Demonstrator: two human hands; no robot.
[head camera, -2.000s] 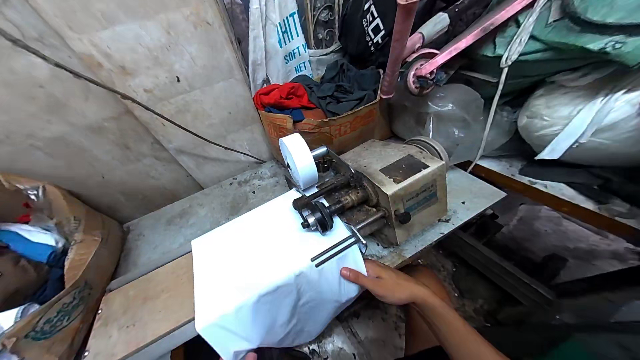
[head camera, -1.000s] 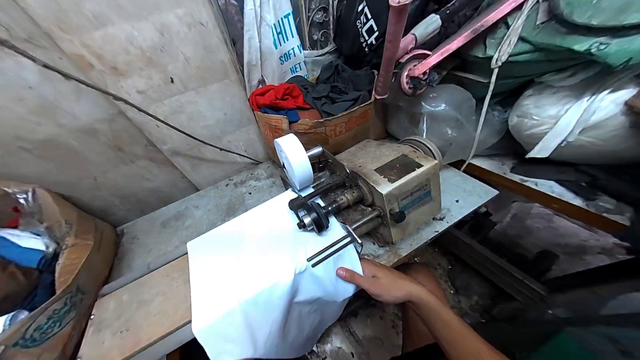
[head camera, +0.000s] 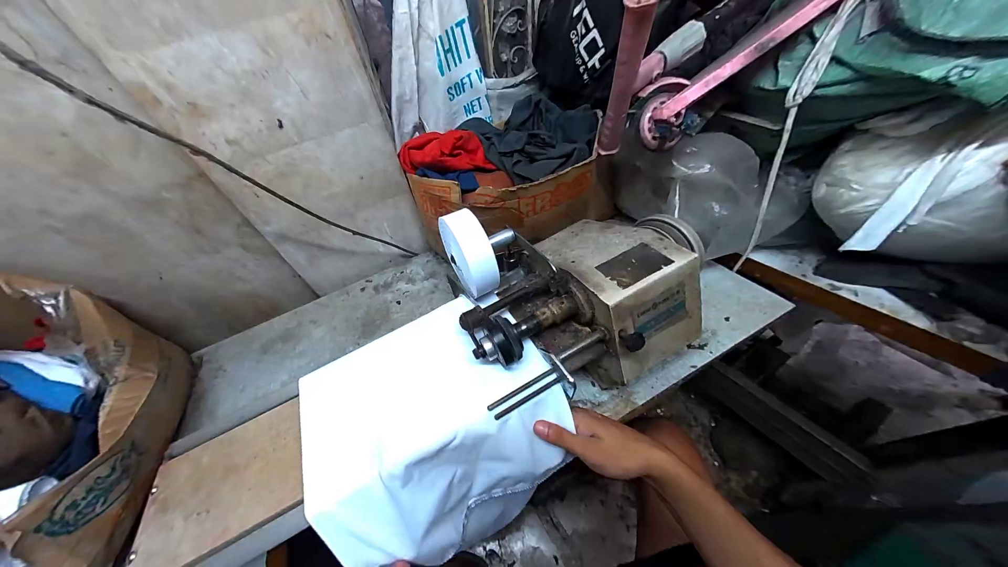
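Note:
White fabric (head camera: 394, 425) lies over the table and hangs off its front edge, its upper end under the rollers of a beige machine (head camera: 622, 291). A roll of white tape (head camera: 469, 252) is mounted on the machine's bar. Two thin metal rods (head camera: 526, 394) reach out over the cloth. My right hand (head camera: 606, 445) pinches the fabric's right edge, thumb on top, just below the rods. Of my left hand (head camera: 400, 563) only a fingertip shows, at the bottom edge against the cloth; its grip is hidden.
Cardboard boxes of cloth stand behind the machine (head camera: 543, 201) and at the left (head camera: 150, 394). A pink scooter (head camera: 732, 59) and plastic-wrapped bundles (head camera: 921, 189) are at the back right. A cable (head camera: 197, 150) runs along the wall. The metal tabletop (head camera: 315, 331) reaches left.
The right hand keeps its hold on the fabric's edge. The fabric's lower folds have shifted a little.

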